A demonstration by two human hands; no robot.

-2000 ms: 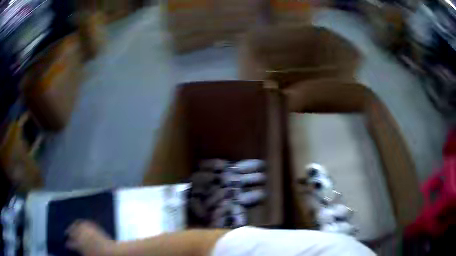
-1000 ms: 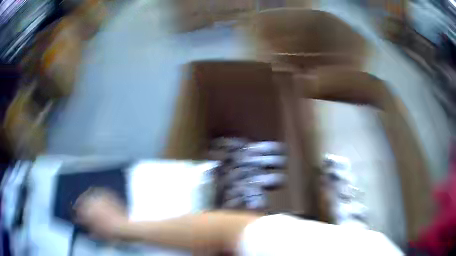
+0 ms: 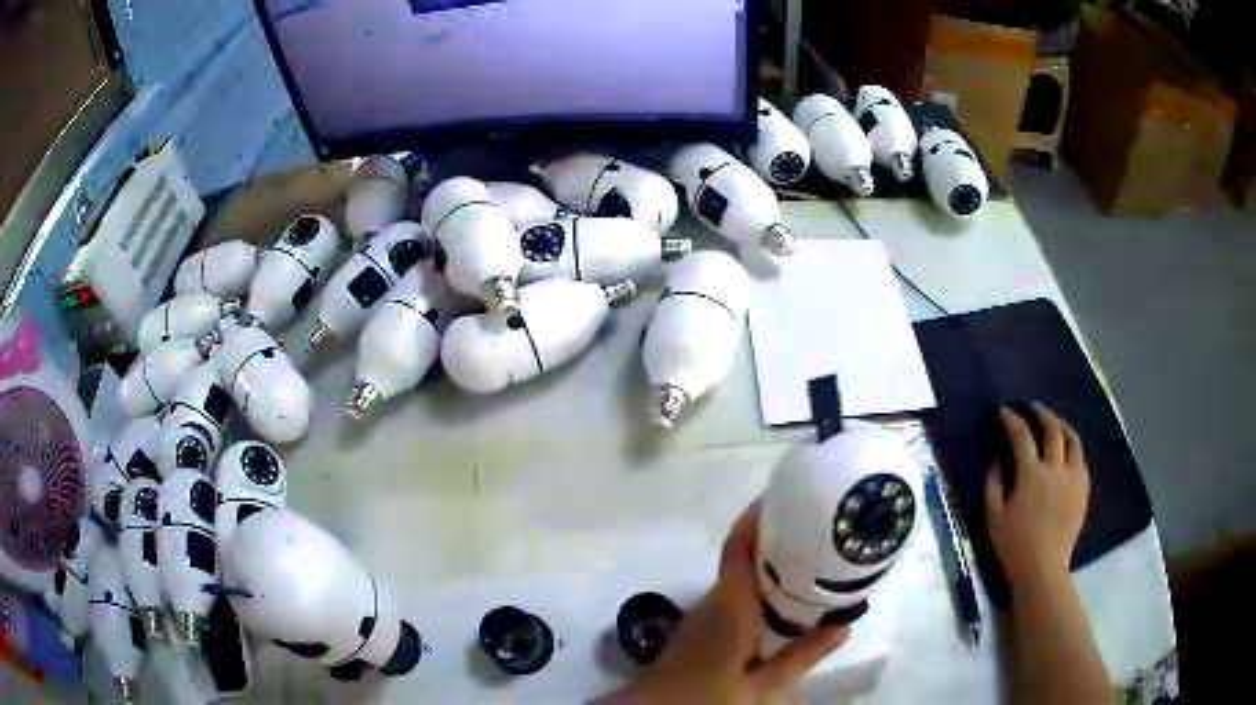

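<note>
My left hand (image 3: 751,647) is closed around a white bulb camera (image 3: 810,503) at lower centre-right, its round black lens facing up. Its lower end is hidden, so I cannot tell whether it sits in a socket. A small black tab (image 3: 825,405) shows at its head. My right hand (image 3: 1040,482) rests palm down over the mouse, which it mostly hides, on the black mouse pad (image 3: 1102,413). Two empty black lamp holders (image 3: 515,640) stand at the front edge. Another bulb camera (image 3: 303,585) lies with its end at a black holder at left.
Several bulb cameras (image 3: 696,331) lie below the monitor (image 3: 510,69) and down the left side. A white paper sheet (image 3: 833,331) and a pen (image 3: 953,558) lie left of the pad. A pink fan (image 3: 35,475) and a vented box (image 3: 145,241) stand at left. Cartons (image 3: 1150,110) stand behind right.
The view has swung from the floor cartons at the side back to the desk and monitor. My left hand, not seen before, now shows around a bulb camera. My right hand is still on the pad.
</note>
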